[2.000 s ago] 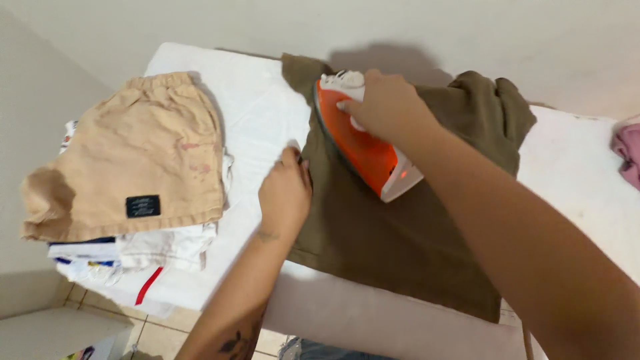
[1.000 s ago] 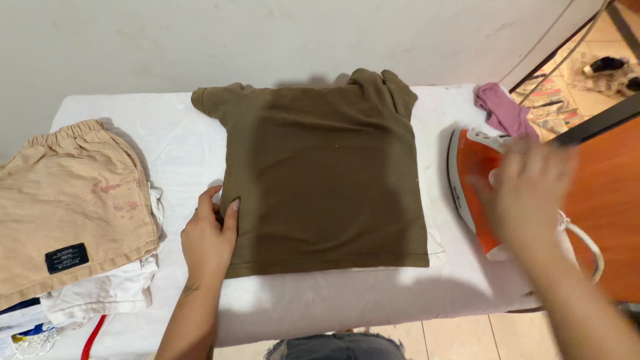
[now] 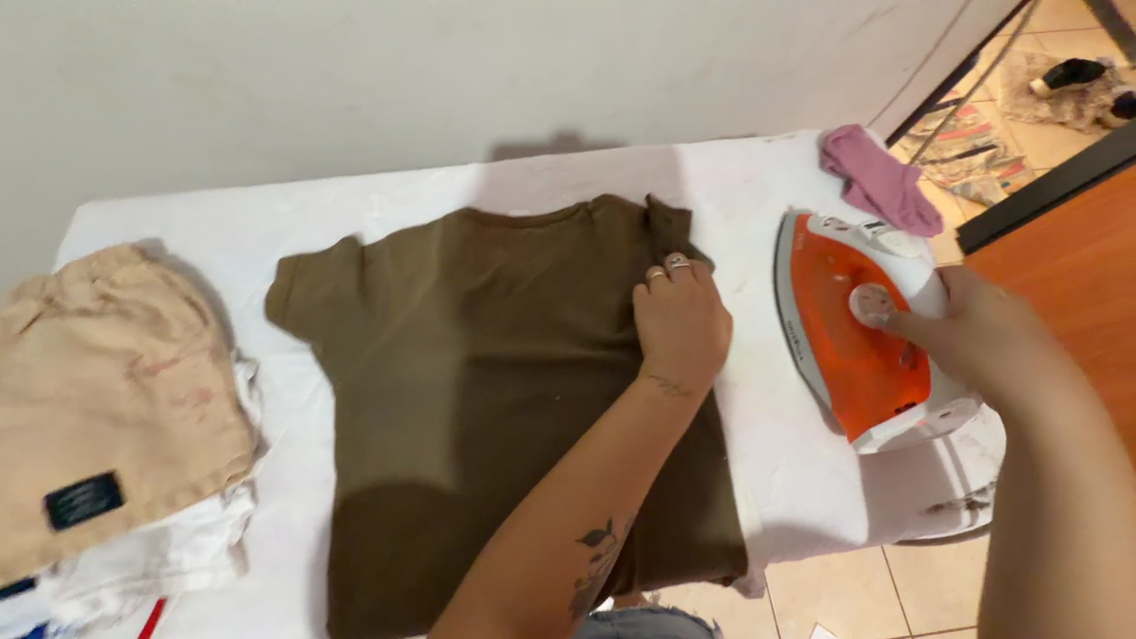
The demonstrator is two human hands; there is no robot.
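An olive-brown short-sleeved T-shirt (image 3: 399, 390) lies spread on a white cloth-covered board. My left hand (image 3: 683, 324), with rings on its fingers, rests at the shirt's right sleeve, which is bunched beside the fingertips; whether it pinches the cloth cannot be told. To the right of the shirt, my right hand (image 3: 976, 324) is closed around the white handle of an orange and white clothes iron (image 3: 852, 328), its thumb by the round dial. The iron's tip points toward the wall, and its soleplate edge faces left.
Tan shorts (image 3: 133, 373) lie on folded white clothes (image 3: 169, 550) at the left. A pink cloth (image 3: 879, 177) lies at the board's (image 3: 195, 200) back right corner. The wall (image 3: 355, 89) stands behind the board, and an orange wooden surface (image 3: 1065, 257) is at the right.
My left hand has moved from the shirt's left edge to its right sleeve. The iron was on the shirt two seconds ago and is now right of it, with my right hand around its handle.
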